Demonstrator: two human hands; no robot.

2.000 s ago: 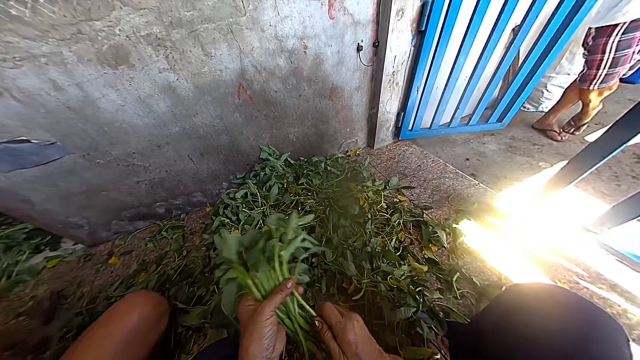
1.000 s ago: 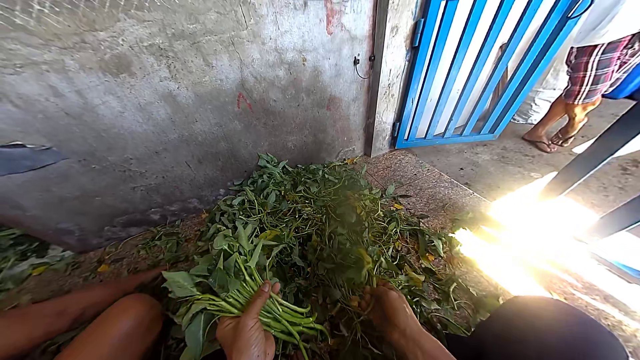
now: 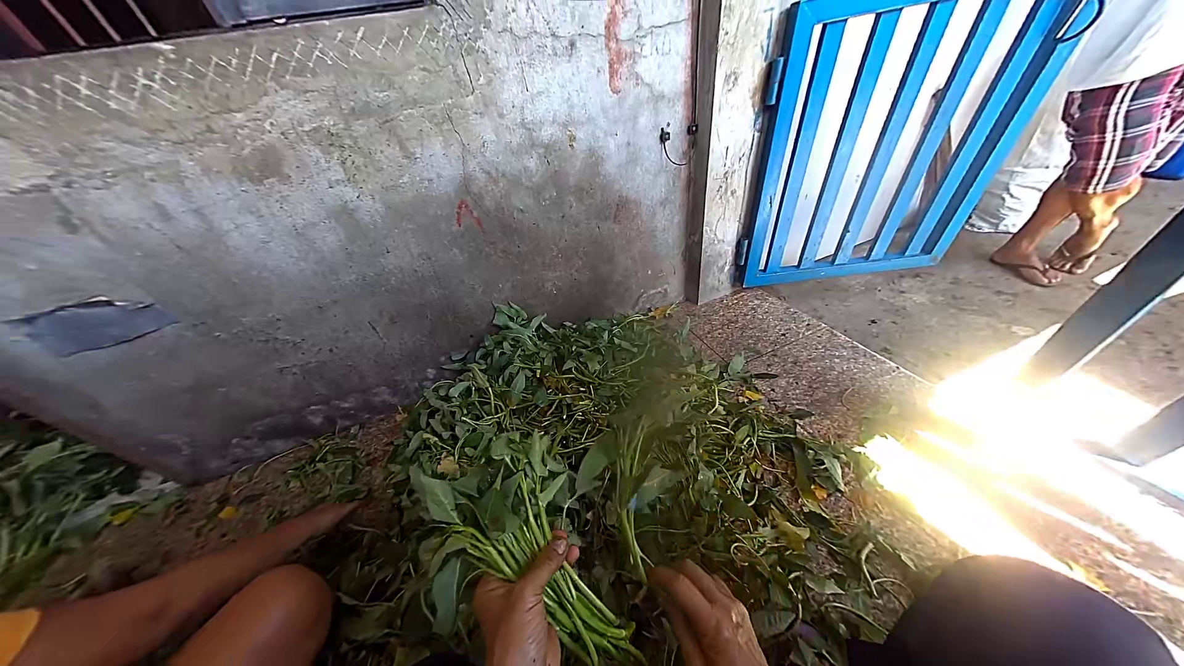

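My left hand is closed around a bunch of leafy green stems, its leaves pointing up and away and the cut ends toward the lower right. Just to the right, my right hand pinches a few upright leafy stems near their lower ends. Beyond and below both hands spreads a large heap of loose leafy greens with some yellow leaves, lying on the ground against the wall. The lower part of each hand is cut off by the frame's edge.
A stained concrete wall rises behind the heap. A blue metal gate is at the upper right, with a person's sandalled feet beyond it. Dark metal bars cross glaring sunlight at the right. More greens lie at far left.
My right hand was down in the heap one second ago; now it is beside my left hand, holding stems. My left hand keeps hold of its bunch.
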